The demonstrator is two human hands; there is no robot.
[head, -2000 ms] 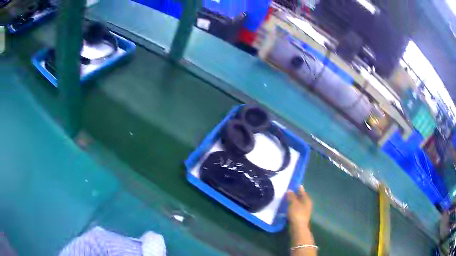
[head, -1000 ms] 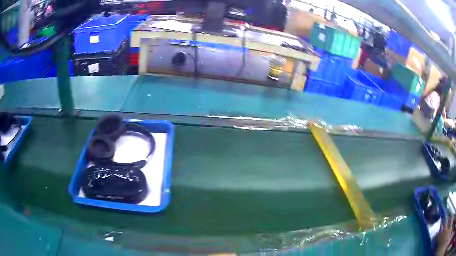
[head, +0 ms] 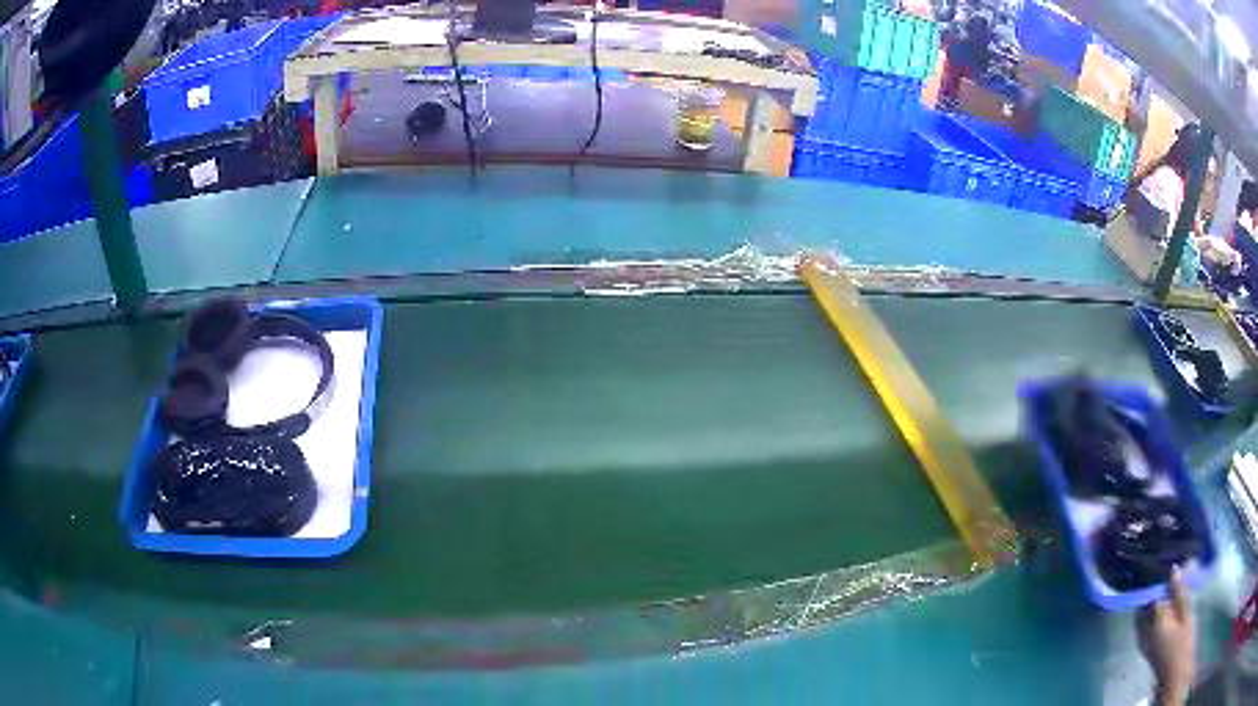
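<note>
Neither of my hands is in view. A blue tray lies on the green belt at the left. In it, black over-ear headphones lie on a white liner, cups to the left and headband curving right. A dark, glossy, bumpy bundle lies in front of the headphones in the same tray. At the right, a blurred blue tray holds dark items. A hand, which looks like another person's, touches its near edge.
A yellow bar lies across the belt. Wrinkled clear tape lines both belt edges. A green post stands at back left. Another tray lies far right, and part of one shows at the left edge. Blue bins stand behind the ledge.
The hand seen at the near tray's edge two seconds ago is gone. The view has swung right, so that tray shows farther left. The right-hand tray has moved left and away, towards the yellow bar.
</note>
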